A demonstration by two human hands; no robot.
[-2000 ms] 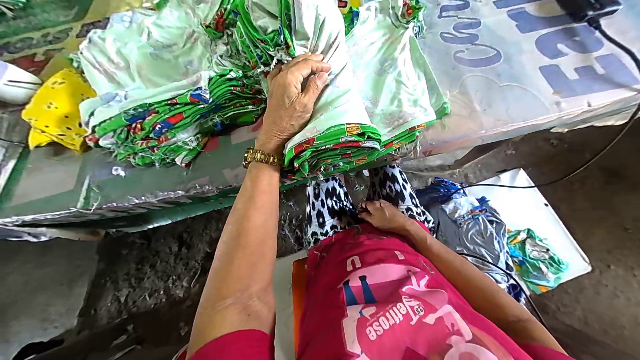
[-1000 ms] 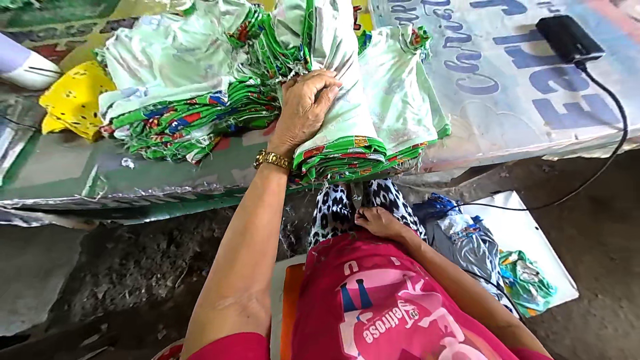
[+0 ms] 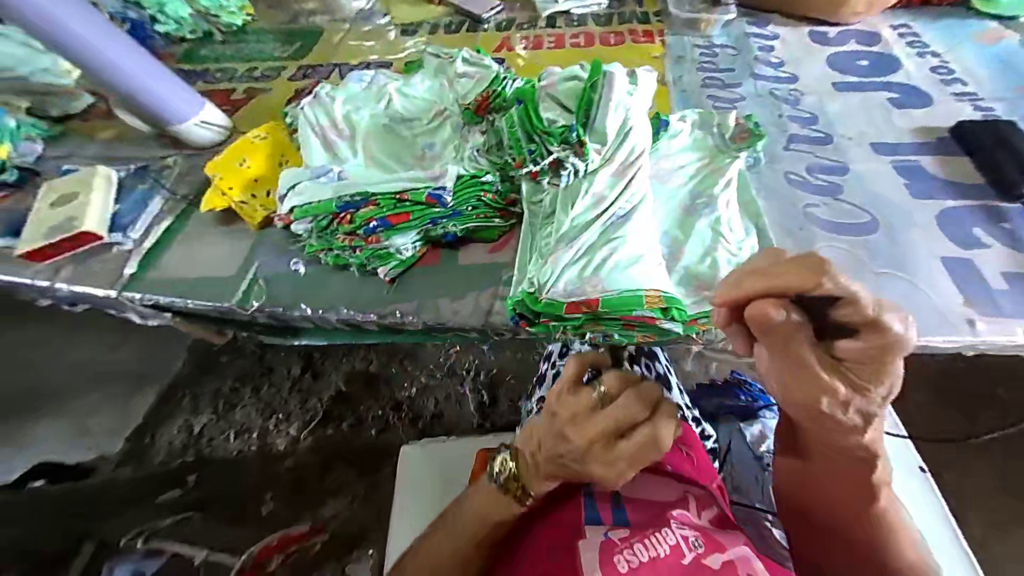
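Observation:
My left hand (image 3: 600, 424), with a gold-coloured watch and a ring, is above my lap with curled fingers; whether it holds anything is unclear. My right hand (image 3: 824, 344) is raised at the table's front edge, by the right-hand cloths, its fingers bent together. A dark patch shows between its fingers, and I cannot tell if it is a held thing. A folded stack of white cloth pieces with green patterned edging (image 3: 592, 240) lies at the table edge. Similar pieces (image 3: 704, 200) lie to its right, and another pile (image 3: 384, 144) to its left.
A yellow patterned cloth (image 3: 254, 172) sits beside the left pile, near a pale purple cylindrical part (image 3: 144, 72). A white and red box (image 3: 70, 212) lies at far left, a black device (image 3: 990, 156) at right. Banner sheeting (image 3: 848, 160) covers the table.
My left hand has left the folded stack and come back over my lap. My right hand has risen from my lap to the table edge. The view has shifted.

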